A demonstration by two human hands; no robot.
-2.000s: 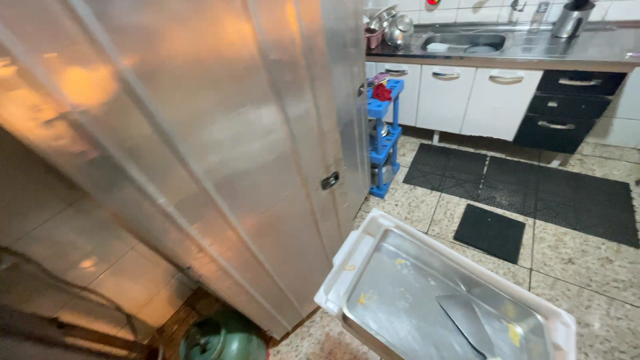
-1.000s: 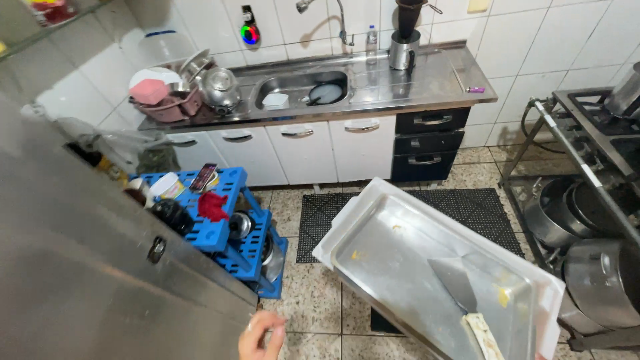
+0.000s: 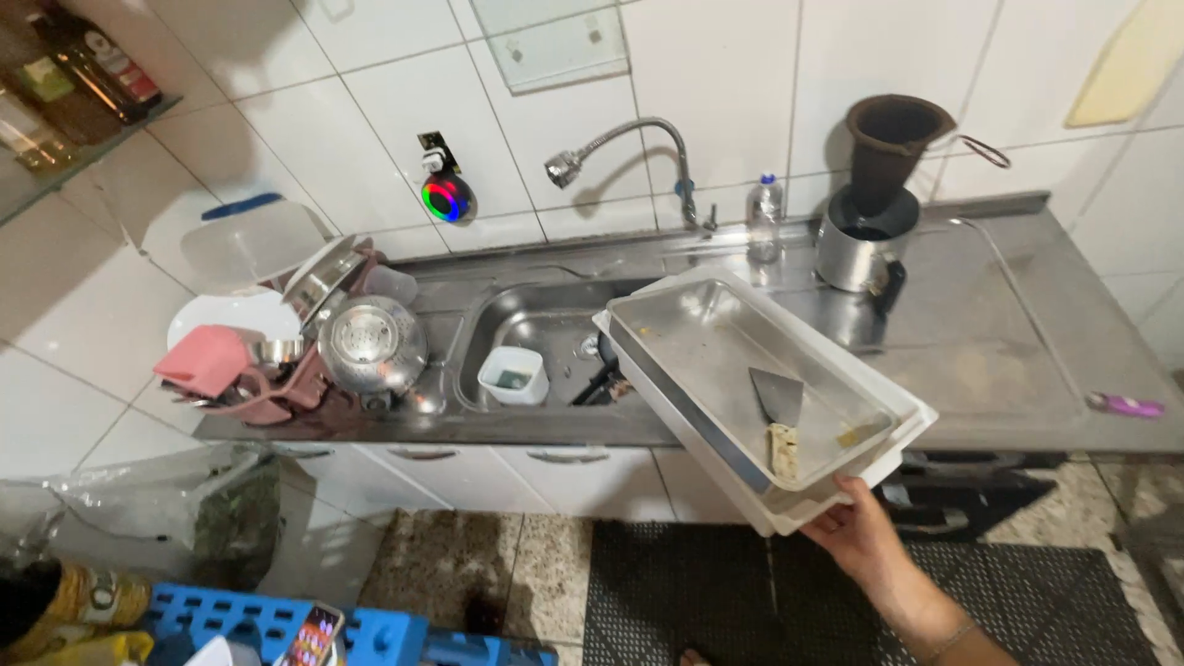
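Note:
My right hand [image 3: 856, 527] grips the near right corner of a white plastic tub [image 3: 911, 412], its fingers partly under the rim. A shallow metal tray [image 3: 689, 370] sits in the tub, with a few yellowish bits on it. On the tray lies a spatula with a wide metal blade [image 3: 779, 393] and a pale, stained handle. The tub is above the front edge of the steel counter and covers part of the sink [image 3: 481, 314]. A white square container [image 3: 514, 376] and a dark-handled pan are in the sink. My left hand is out of view.
A pink dish rack [image 3: 305, 398] holds a metal colander and other dishes. Behind the sink rises a flexible faucet [image 3: 684, 162]. A plastic bottle [image 3: 765, 217] and a metal pot [image 3: 865, 245] with a cloth coffee strainer stand right of it. A blue plastic shelf [image 3: 370, 638] is at lower left.
The view has turned and moved close to the sink. The tub with its tray, over the floor before, is now over the counter's front. The hand seen at the bottom one second ago is gone from there.

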